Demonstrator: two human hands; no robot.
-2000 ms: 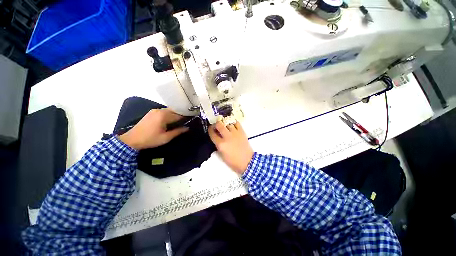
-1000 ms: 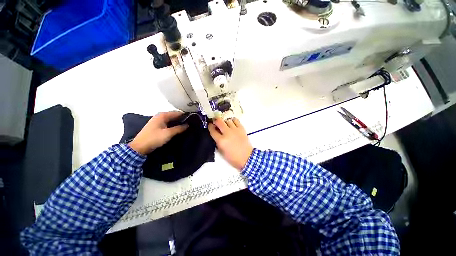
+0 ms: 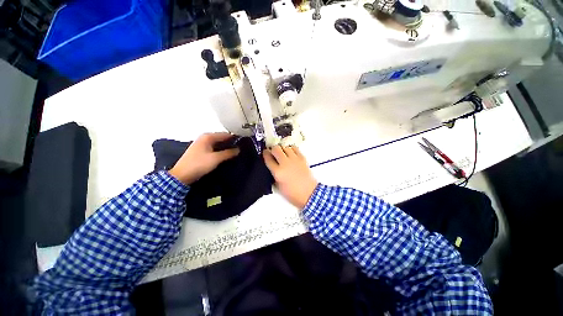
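Observation:
A black fabric workpiece with a small yellow label lies on the white table under the needle area. My left hand grips its upper part, left of the presser foot. My right hand is just right of the presser foot, its fingertips pressed on the fabric's right edge; whether they pinch it is hidden. A thin black strip runs across the table from the right to my right hand. The off-white sewing machine stands behind both hands.
Red-handled snips lie at the right beside a hanging black cord. A dark pad is at the left table edge. A blue crate is behind at upper left. A black fabric pile with a yellow mark is at lower right.
The workpiece and its yellow label have shifted right in the picture, with my left hand moving along. My right hand stays beside the presser foot. The view has also shifted slightly.

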